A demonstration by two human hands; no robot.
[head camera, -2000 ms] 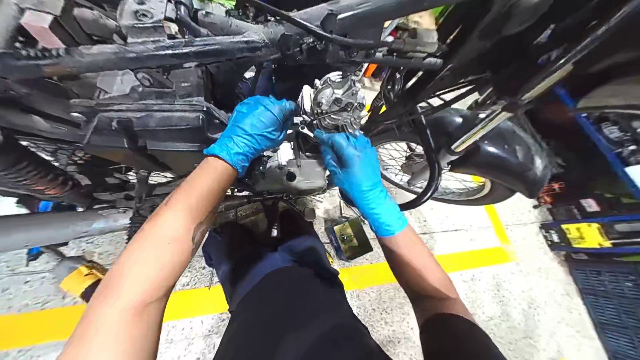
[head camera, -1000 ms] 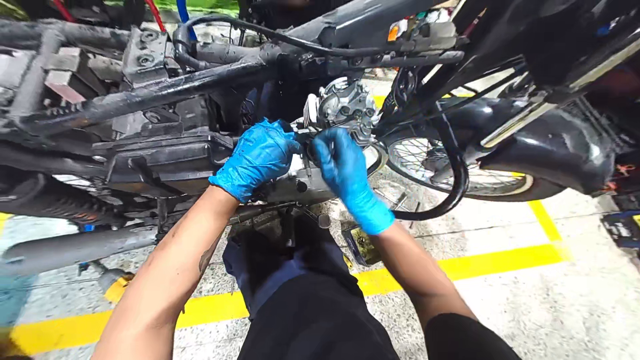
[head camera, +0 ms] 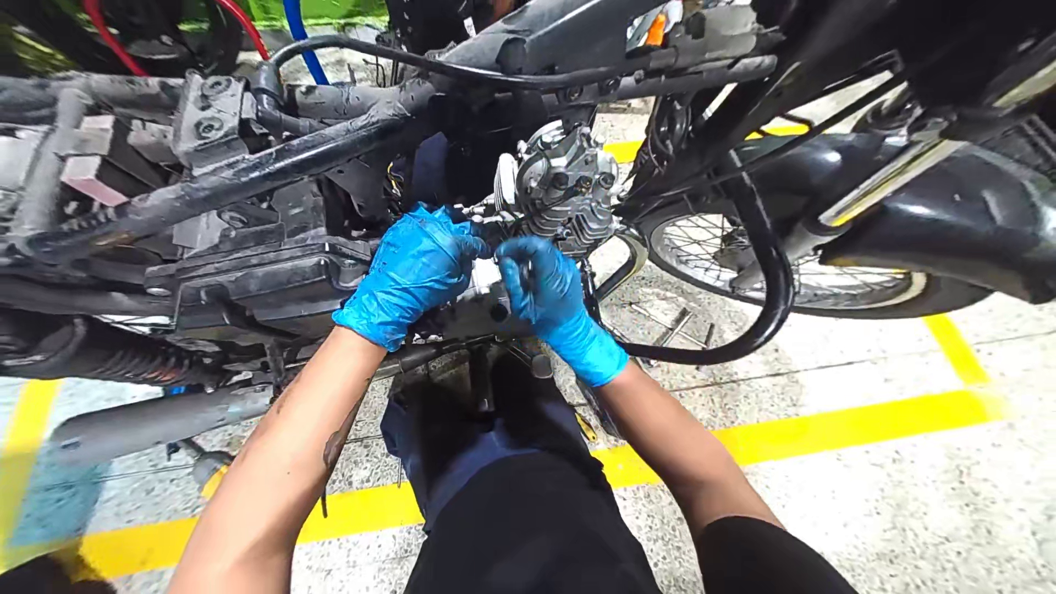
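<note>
My left hand [head camera: 419, 268], in a blue disposable glove, has its fingers bent at the engine of a partly stripped motorcycle. Close to its right is my right hand [head camera: 544, 285], gloved alike, its fingers curled near the fingertips of the left. Whether either holds a small part cannot be made out. Both hands are just left of and below the finned metal cylinder head [head camera: 569, 177]. Part of the engine case [head camera: 474, 318] shows between and below them. A black plastic side box [head camera: 256, 289] lies to the left of my left hand.
The black frame tube [head camera: 239, 169] crosses above my hands. A curved black crash bar [head camera: 775, 289] juts out on the right, before the spoked front wheel [head camera: 718, 247]. Several metal tools [head camera: 676, 326] lie on the floor. The exhaust silencer [head camera: 165, 421] is at lower left.
The view has shifted, with red and blue hoses now showing at upper left. Both hands stay at the engine; the right hand's fingers have curled and moved slightly.
</note>
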